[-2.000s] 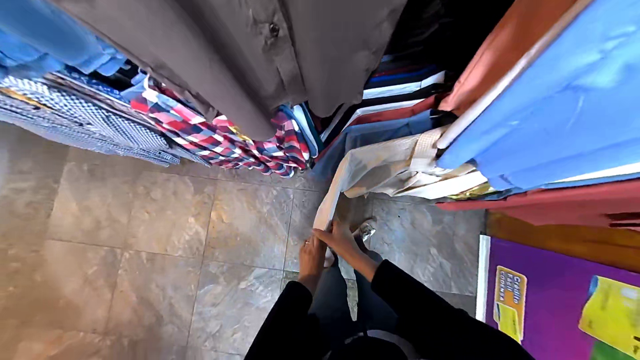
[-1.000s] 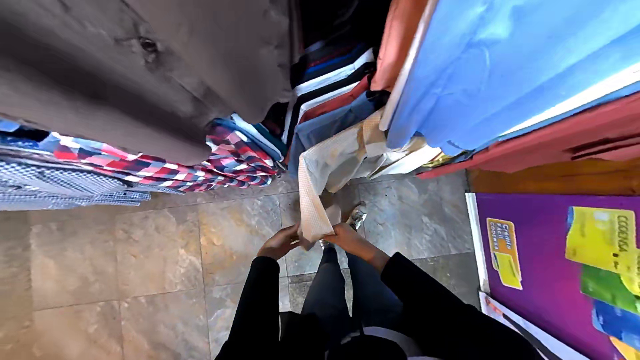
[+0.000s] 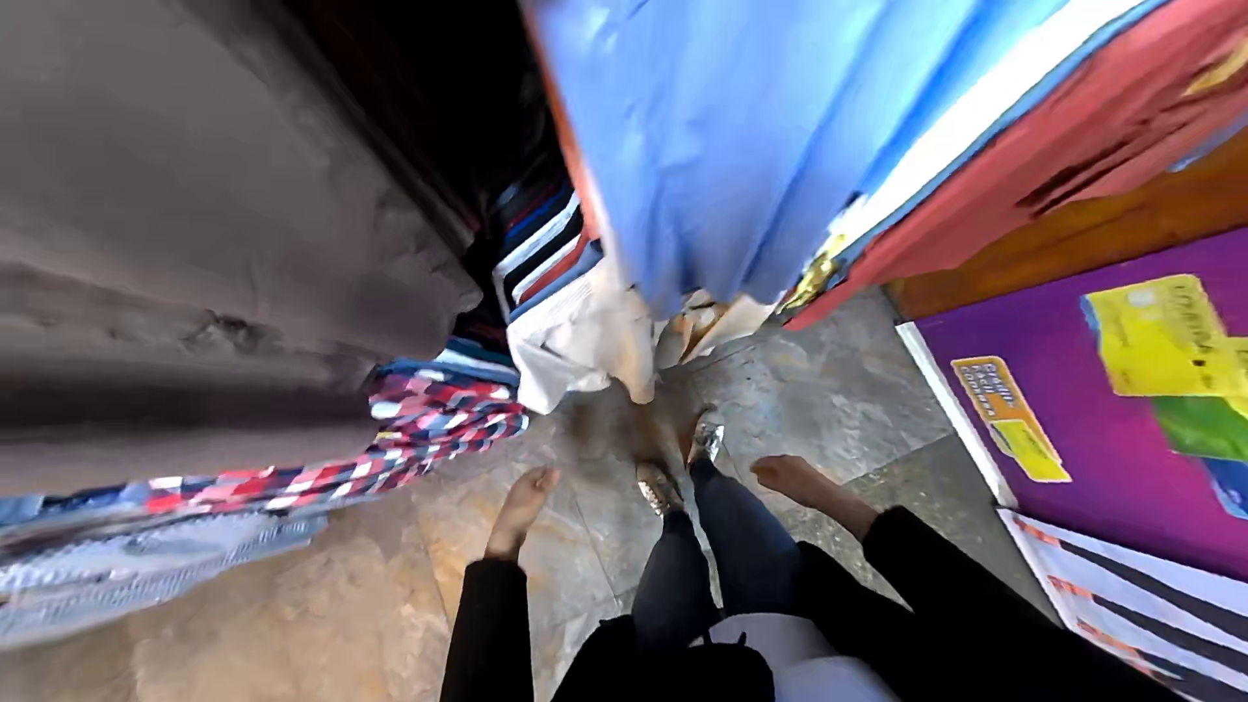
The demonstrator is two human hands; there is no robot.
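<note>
Pale cream garments (image 3: 595, 336) hang in front of me at the end of the rack, swinging and a little blurred. My left hand (image 3: 526, 497) is off the cloth, low to the left above the floor, with nothing seen in it. To the right of my shoes, my right hand (image 3: 792, 478) is also away from the cloth and shows nothing in it; its fingers look loosely curled. Light blue garments (image 3: 673, 146) hang above the cream ones. A red, white and navy checked garment (image 3: 439, 414) hangs to the left.
Large grey-brown trousers (image 3: 195, 224) fill the upper left. Coral red clothes (image 3: 907, 234) hang at the right, above a purple board (image 3: 1072, 409) with yellow printed shapes. A white, striped panel (image 3: 1131, 595) stands at the lower right. My shoes (image 3: 659, 487) are on the tiled floor.
Both my hands have let go of the hem of the pale cream garment and moved apart. The hem, held out toward me before, has dropped back toward the rack.
</note>
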